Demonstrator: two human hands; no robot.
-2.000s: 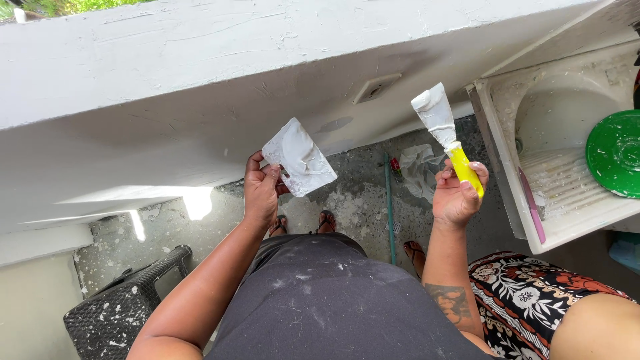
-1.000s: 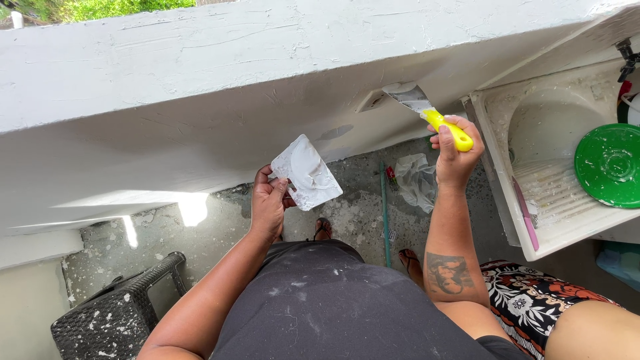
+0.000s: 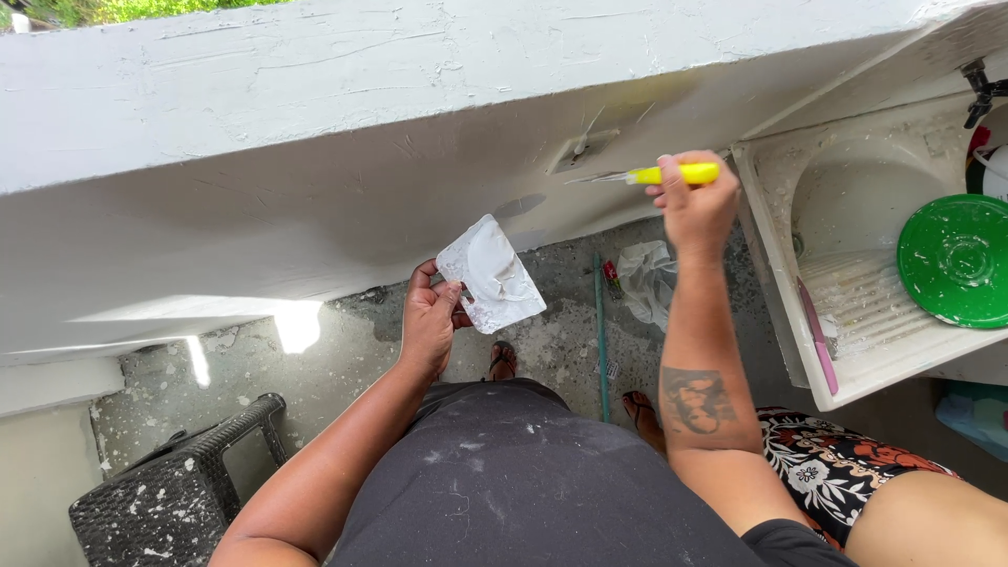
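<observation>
My left hand grips a flat rectangular plate by its left edge, with white filler paste lying on it. My right hand holds a putty knife by its yellow handle. The knife's blade is seen nearly edge-on, pointing left, just below a rectangular outlet plate in the wall; whether it touches the wall I cannot tell. A streak of white paste shows on the outlet plate. Lower on the wall is a grey oval patch.
To the right stands a laundry sink with a green lid and a pink-handled knife. A green pole and a plastic bag lie on the floor. A paint-spotted black stool stands at lower left. A ledge tops the wall.
The putty knife, upright and away from the wall two seconds ago, went to the outlet plate and is now just below it, turned edge-on. My left hand still holds the plate of paste.
</observation>
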